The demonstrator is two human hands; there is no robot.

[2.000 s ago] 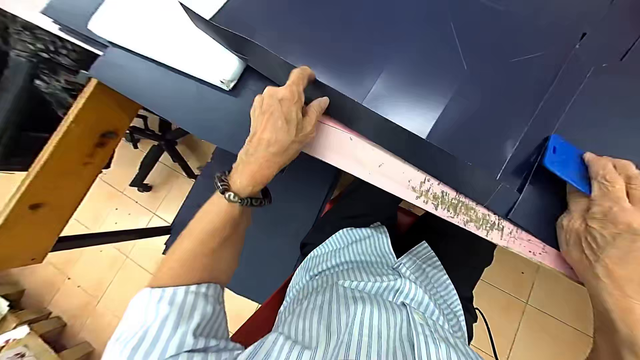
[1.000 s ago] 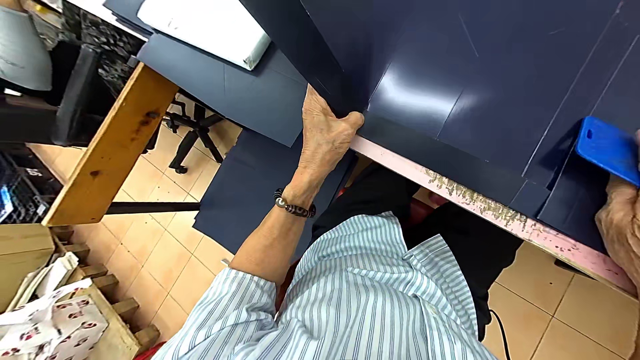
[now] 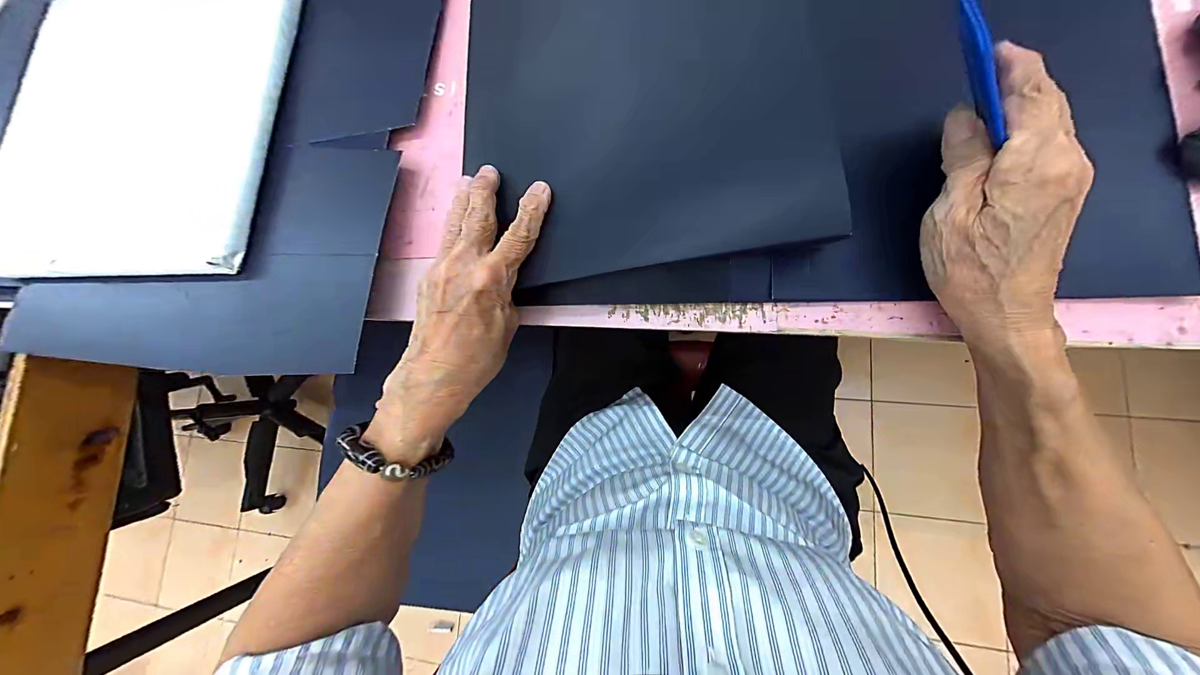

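Note:
A dark blue sheet (image 3: 656,131) is folded over on itself on the pink tabletop, its loose corner slightly raised at the right. My left hand (image 3: 469,291), a beaded bracelet on its wrist, rests with spread fingers on the sheet's left edge. In my right hand (image 3: 1012,178) a flat blue plastic tool (image 3: 982,70) stands on edge between thumb and fingers, over the dark sheet at the right. The tool's upper end is cut off by the frame.
A white wrapped pad (image 3: 141,141) lies on more dark sheets (image 3: 216,323) at the left. The worn pink table edge (image 3: 844,317) runs in front of my body. A wooden beam (image 3: 61,506), a chair base (image 3: 267,408) and a black cable (image 3: 900,553) are lower down.
The dark sheet's flap has been folded over to the right. My left hand has gone from gripping the sheet's edge to lying on it. The blue tool has turned from flat to on edge.

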